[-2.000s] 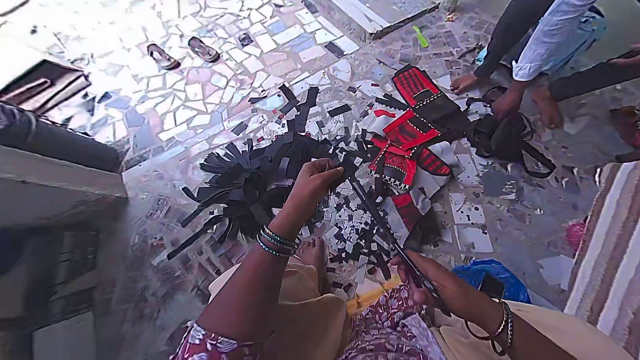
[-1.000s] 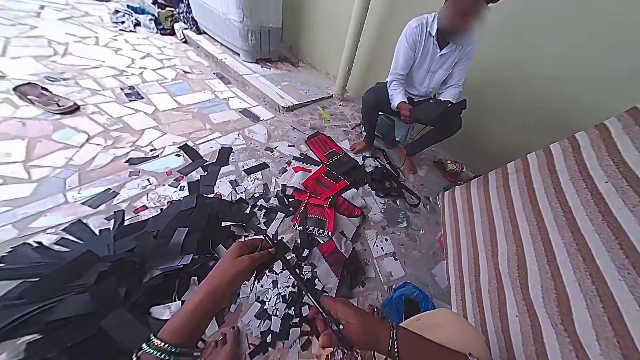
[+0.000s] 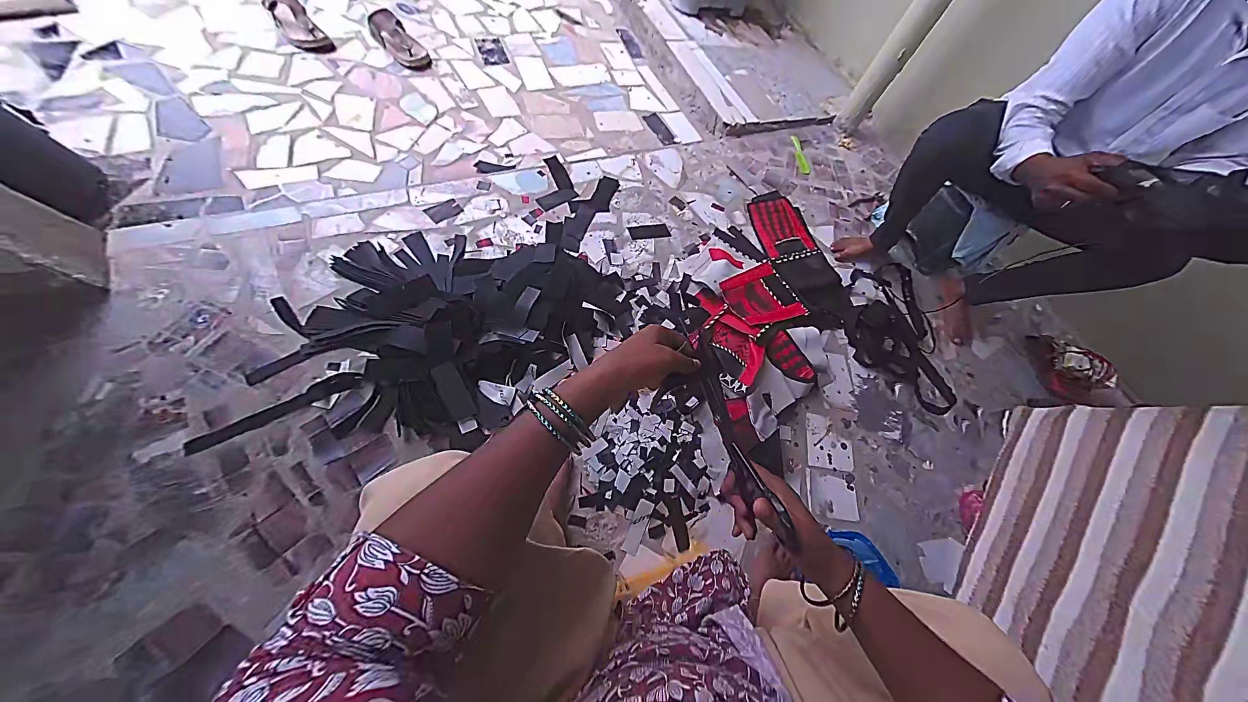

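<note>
My left hand (image 3: 651, 365) pinches a dark strip near the blade tips of long black scissors (image 3: 738, 453). The handles of the scissors are in my right hand (image 3: 770, 512), nearer my lap. Below and beside the blades lies a heap of small white and black cut scraps (image 3: 643, 453) on the floor. To the left of my left hand spreads a large pile of black strips (image 3: 468, 312). Red and black patterned fabric pieces (image 3: 765, 292) with dotted trim lie just beyond the scissors. The strip's exact end is hard to make out.
A co-worker in a light shirt (image 3: 1092, 88) sits at the right, holding dark material. Black straps (image 3: 902, 341) lie near that person's feet. A striped cloth surface (image 3: 1121, 526) fills the lower right. A blue plastic item (image 3: 863, 556) is beside my right wrist; sandals (image 3: 398, 39) lie far off.
The view has swung noticeably between frames. Both hands stay at the scissors and dark strip throughout. The co-worker, bent low with a hand near the floor two seconds ago, now holds dark material at lap height.
</note>
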